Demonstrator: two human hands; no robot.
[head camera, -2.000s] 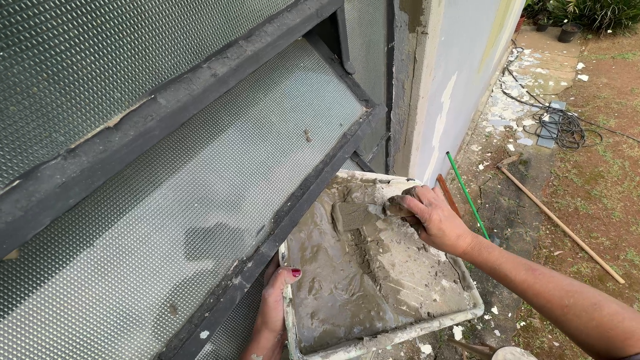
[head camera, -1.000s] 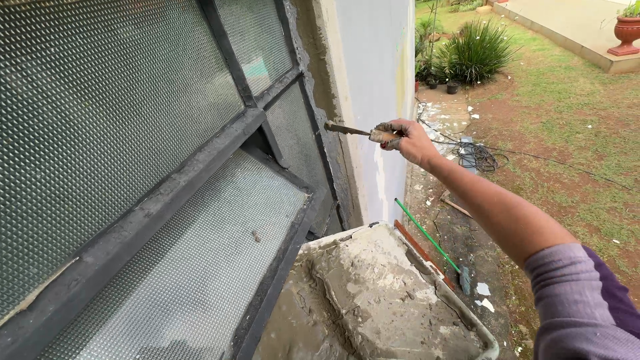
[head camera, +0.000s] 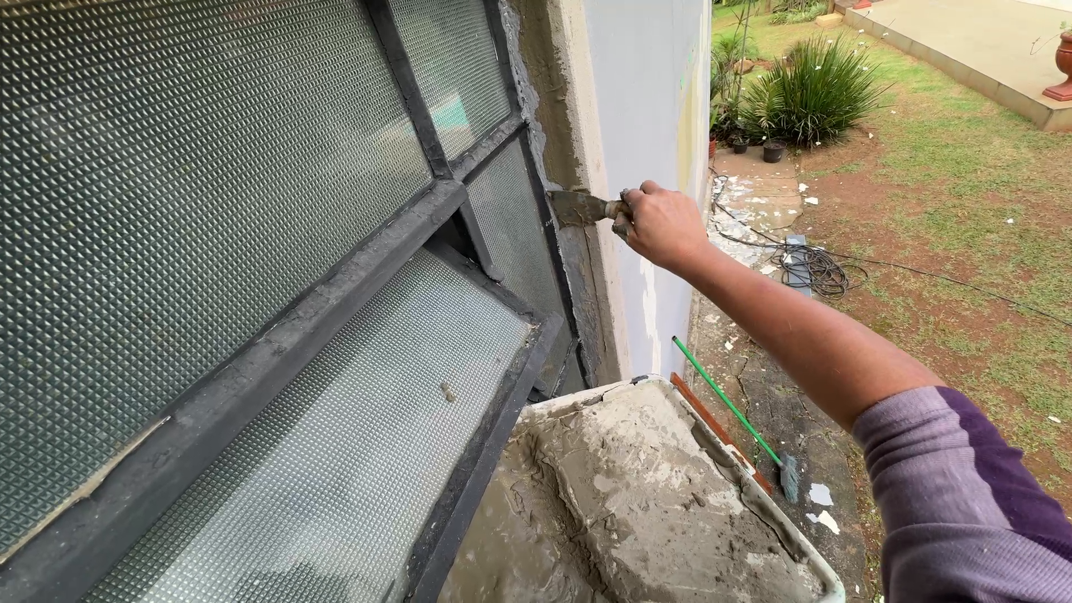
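Note:
My right hand grips the handle of a putty knife. The mortar-smeared blade lies against the mortar strip between the dark metal window frame and the wall edge. Below, a white plastic tray holds wet grey mortar, smooth on the left and piled rougher on the right. My left hand is out of view. An open, tilted pane of textured glass stands out beside the tray.
A green-handled brush and a reddish-brown board lie beyond the tray. On the ground are a coiled black cable and paint flakes. Farther off stand a spiky plant and small dark pots.
My right hand has gone from the mortar in the tray up to the strip beside the window. My left hand, at the tray's side two seconds ago, has left the view, which has shifted upward.

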